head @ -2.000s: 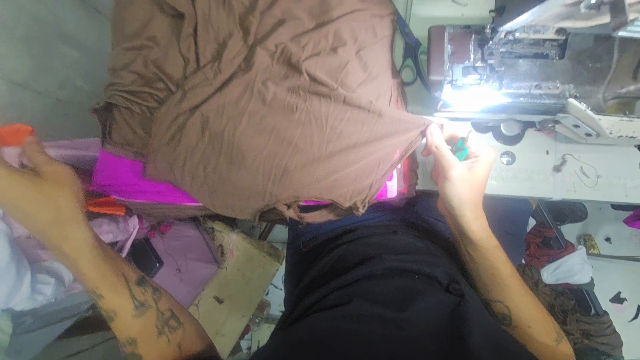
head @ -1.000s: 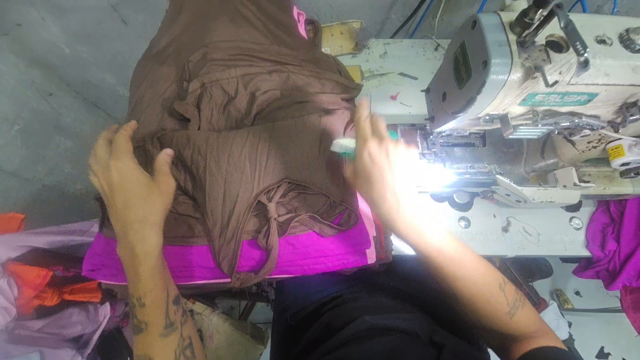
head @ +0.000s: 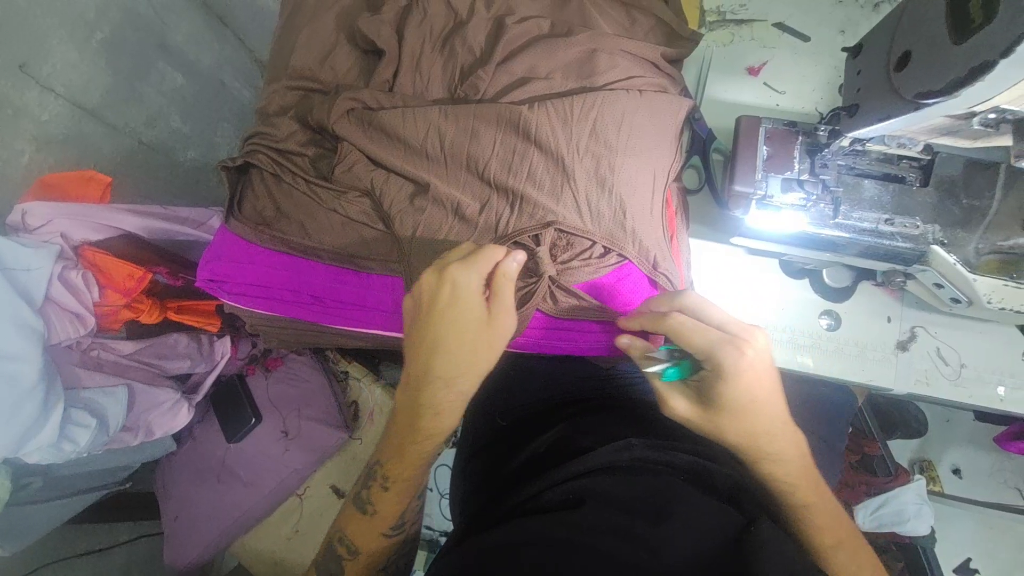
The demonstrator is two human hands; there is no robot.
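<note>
A brown fabric garment (head: 512, 160) lies over a stack of folded cloth with a magenta layer (head: 320, 276) showing at its near edge. At the garment's near end is a gathered knot (head: 546, 268) with openings around it. My left hand (head: 460, 320) pinches the brown fabric just left of the knot, between thumb and index finger. My right hand (head: 704, 352) pinches the garment's edge strip right of the knot, and a small green-handled tool (head: 676, 365), perhaps thread snips, is held within the same palm.
A sewing machine (head: 880, 160) with its lamp lit stands at the right on a white table (head: 848, 332). Dark-handled scissors (head: 702, 152) lie between garment and machine. At the left are pale and orange cloths (head: 120, 296) and a black phone-like object (head: 235, 409) on a mauve cushion (head: 264, 456).
My left hand has moved from the garment's left side to beside the knot. My right hand has come down to the near edge and taken the strip. The view has shifted.
</note>
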